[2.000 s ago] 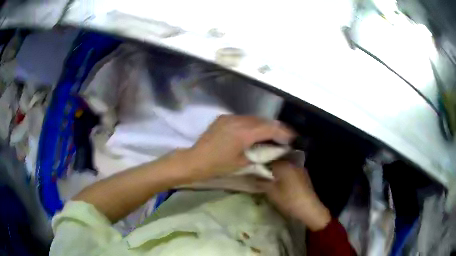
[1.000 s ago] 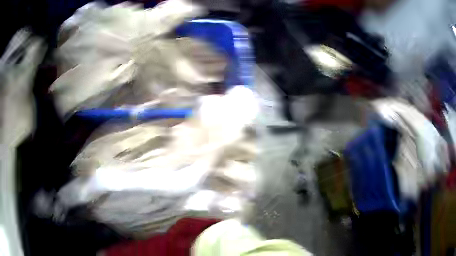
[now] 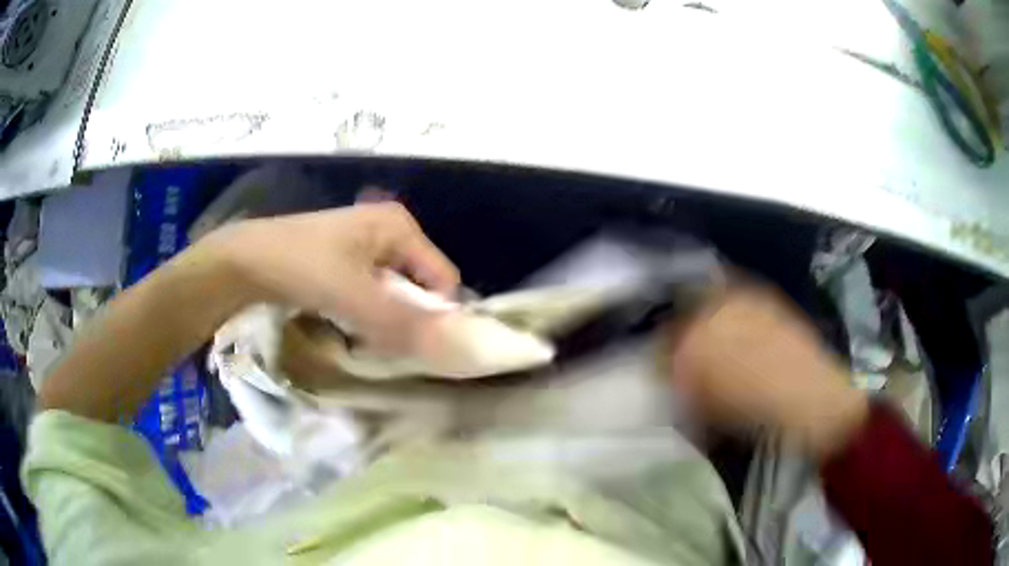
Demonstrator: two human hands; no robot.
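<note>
My left hand (image 3: 354, 276) grips a beige and white cloth piece (image 3: 503, 343) above my lap, just below the table edge. Its fingers and thumb close on a fold of the cloth. My right hand (image 3: 763, 359) is blurred, at the right end of the same cloth, which stretches between the two hands. The right fingertips are too blurred to show clearly, but the cloth's end meets them. Part of the cloth hangs down below my left wrist.
The white worn table (image 3: 498, 88) spans the top. Scissors with green and yellow handles (image 3: 954, 105) lie at its far right. A blue bin (image 3: 166, 227) stands below left, with white cloth (image 3: 83, 238) beside it. More cloth hangs below right.
The view turned away to cloth heaps and bins, then came back to the table and lap. Compared with the oldest frame, my hands are further apart and the cloth is spread between them.
</note>
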